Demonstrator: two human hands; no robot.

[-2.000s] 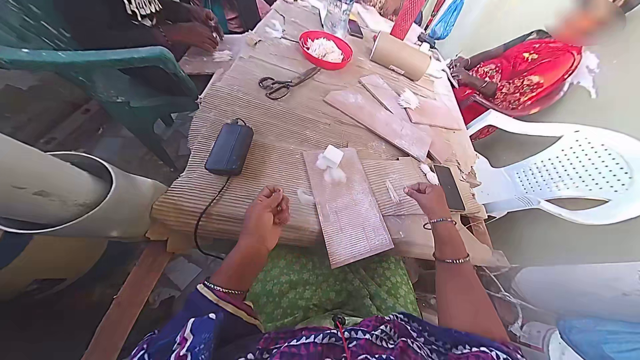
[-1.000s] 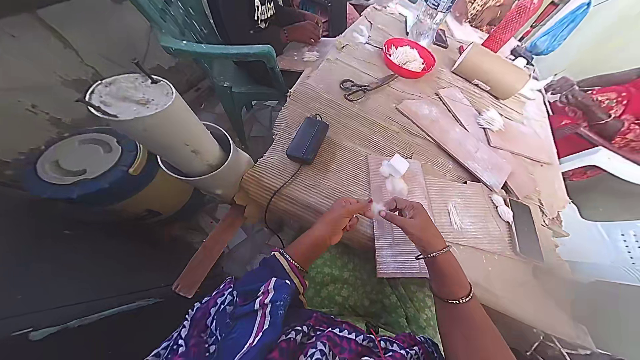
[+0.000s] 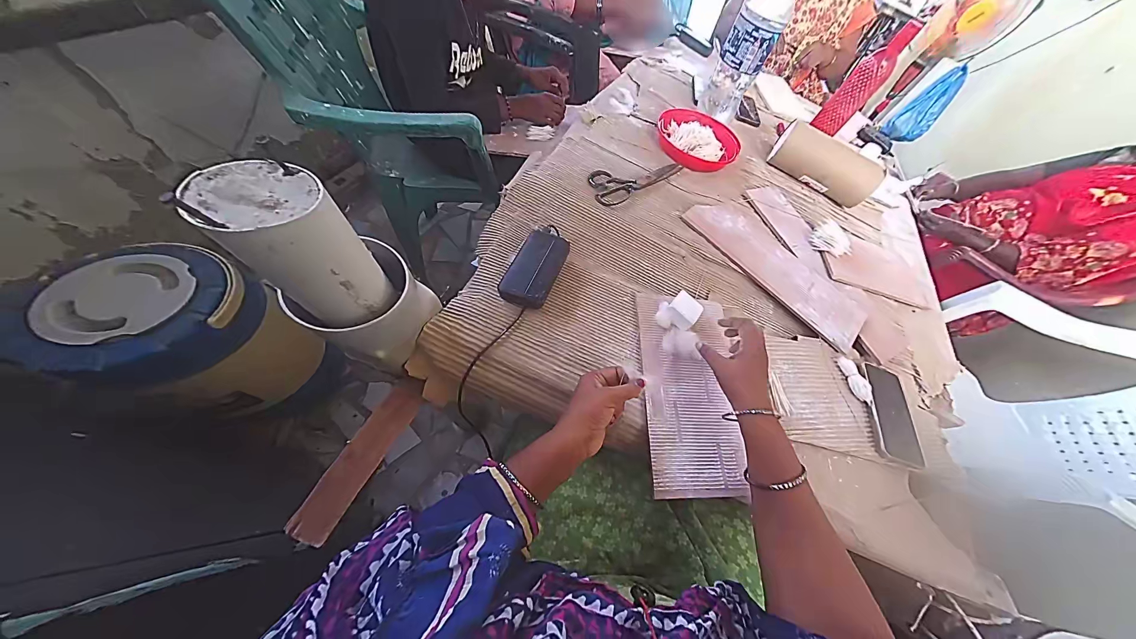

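Note:
My left hand (image 3: 603, 401) pinches a small wisp of white cotton (image 3: 632, 376) between thumb and fingertips, just left of a ribbed board (image 3: 697, 444). Over the board's right edge is my right hand (image 3: 738, 351), its thumb and fingers apart beside a tuft of white cotton (image 3: 682, 343). A small white block (image 3: 685, 310) sits behind that tuft, at the board's far end. Thin white cotton strips (image 3: 779, 392) lie to the right of my right wrist. Whether a fine fibre is between my right fingers cannot be told.
On the cardboard-covered table stand a black power adapter (image 3: 534, 266) with its cable, scissors (image 3: 621, 186), a red bowl (image 3: 732, 146) of white strips, a plastic bottle (image 3: 741, 62), a brown cylinder (image 3: 825, 164), flat boards (image 3: 772, 266) and a phone (image 3: 893, 415). Other people sit left, right and beyond.
My hands were together at the cotton one second ago; now they are apart, the right one nearer the cotton tuft. The view has swung noticeably since two seconds ago.

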